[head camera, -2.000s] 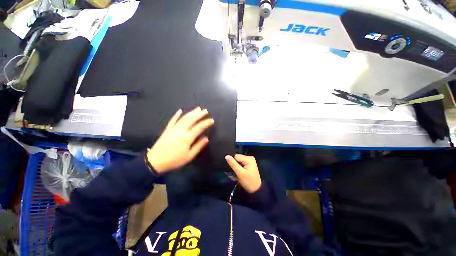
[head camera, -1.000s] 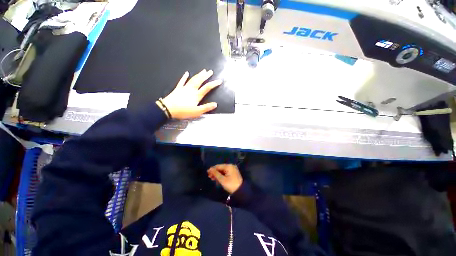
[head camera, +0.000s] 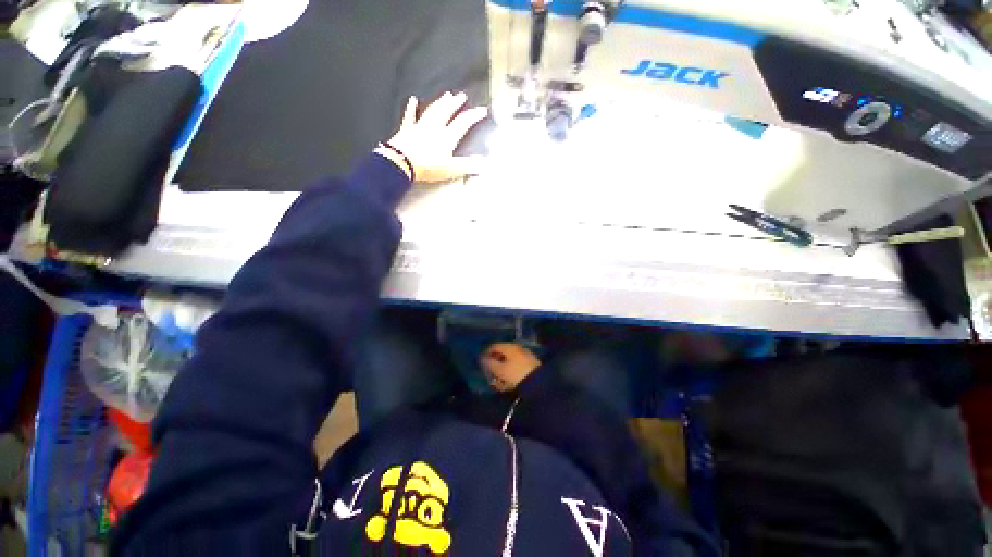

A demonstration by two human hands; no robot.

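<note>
A large black fabric panel [head camera: 326, 93] lies on the white table left of the needle. My left hand [head camera: 437, 136] rests flat, fingers spread, on the panel's right edge, just left of the presser foot [head camera: 527, 106]. The light by the needle is bright and washes out the fabric edge there. My right hand [head camera: 508, 367] is below the table edge near my lap, small and blurred, with its fingers curled; whether it holds anything cannot be told. The white sewing machine [head camera: 674, 74] with "JACK" lettering stands right of the panel.
Thread snips [head camera: 769, 224] lie on the table right of the needle. A folded black bundle [head camera: 120, 158] lies at far left. A blue basket [head camera: 57, 435] with clear and red bags stands at lower left. A dark fabric pile [head camera: 848, 457] is at lower right. The table's front edge [head camera: 653, 322] runs across.
The black panel has moved away from me, past the needle, its near edge drawing back from the table front. My left hand has moved forward with it. My right hand has dropped below the table edge.
</note>
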